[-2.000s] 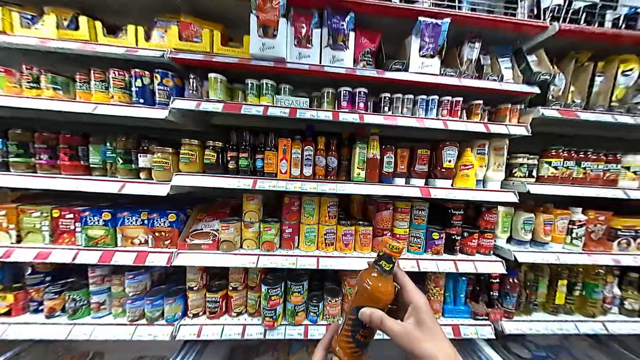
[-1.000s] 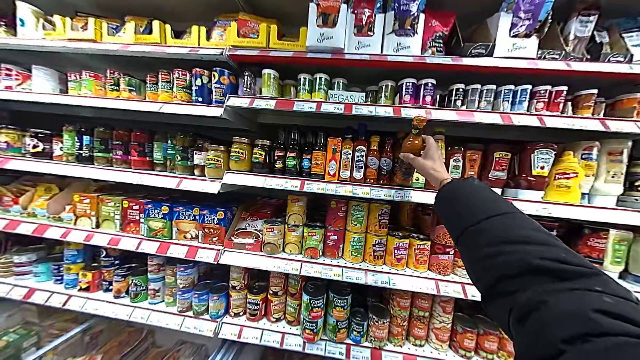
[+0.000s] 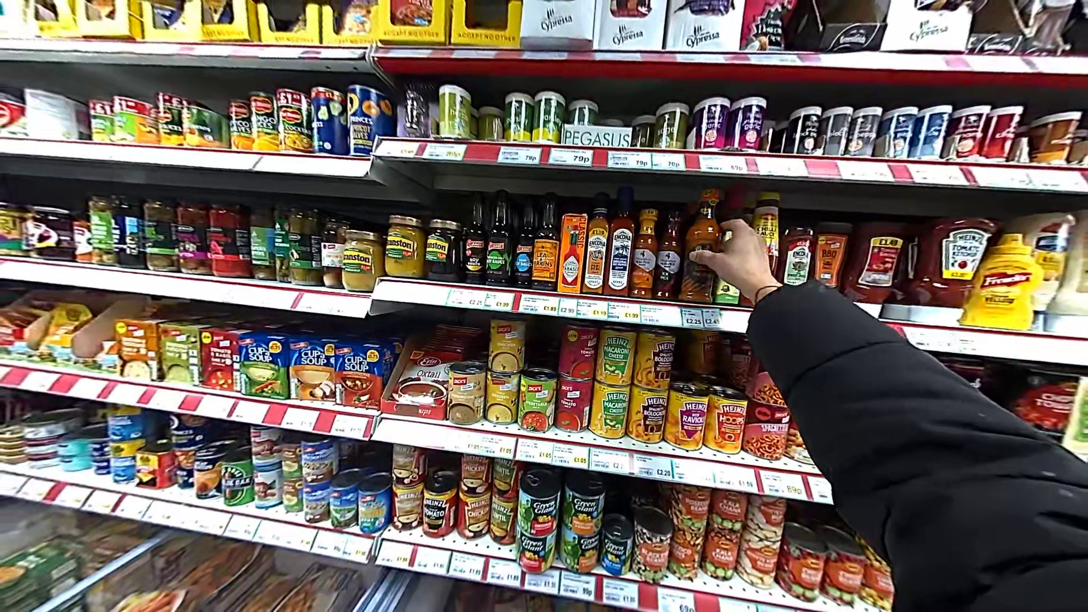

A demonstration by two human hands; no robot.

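In the head view my right hand (image 3: 741, 259), in a black padded sleeve, reaches in from the right and grips a bottle of orange-brown sauce (image 3: 702, 242). The bottle stands upright at the front of the middle shelf, among other sauce bottles. Two dark-red sauce bottles with light labels, one of them (image 3: 669, 255), are just left of it, and a chilli sauce bottle with a yellow cap (image 3: 767, 225) is behind my hand to the right. Whether the bottle's base rests on the shelf is hard to tell. My left hand is out of view.
The shelf edge (image 3: 561, 303) with price labels runs below the bottles. Seasoning tubs (image 3: 712, 123) line the shelf above. Soup and pasta cans (image 3: 610, 412) are stacked below. A yellow mustard bottle (image 3: 1003, 280) and ketchup bottles (image 3: 948, 259) stand to the right.
Two seconds ago the sauce bottle was held low before the shelves, with both hands at it; one second ago my right hand had it at the middle shelf. The view has come closer.
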